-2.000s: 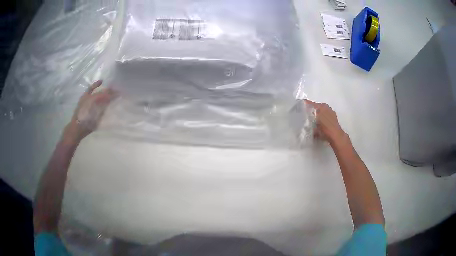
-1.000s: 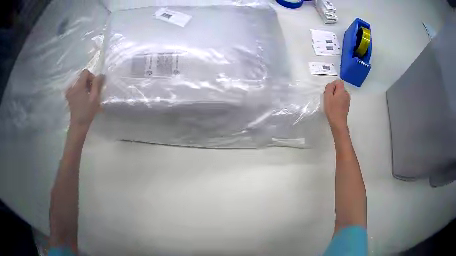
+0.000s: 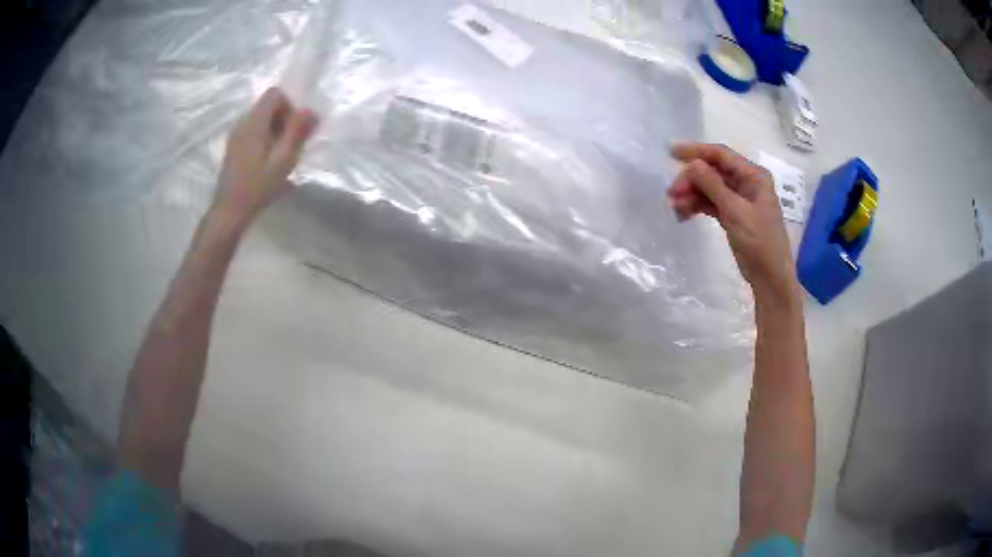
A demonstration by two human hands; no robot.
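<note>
A pale grey product (image 3: 435,256) lies flat on the white table, partly covered by a shiny clear poly bag (image 3: 544,185). Its near edge sticks out of the plastic. A printed label block (image 3: 441,133) shows through the film, and a white barcode label (image 3: 492,35) lies near the far side. My left hand (image 3: 264,147) pinches the plastic at the product's left side. My right hand (image 3: 729,190) is over the product's right side, fingers curled and slightly blurred. I cannot tell whether it holds film.
At the right stand a blue tape dispenser (image 3: 835,231) and barcode labels (image 3: 785,187). Farther back are a blue tape roll (image 3: 728,65), a label bundle (image 3: 800,113) and a second blue dispenser (image 3: 767,38). A grey standing product (image 3: 925,403) is at the right edge. Clear bags (image 3: 163,98) cover the left.
The view has turned, so the product looks tilted. The near flap of plastic was first drawn toward me, then pulled back over the product. My right hand has moved from the bag's right corner to above the product.
</note>
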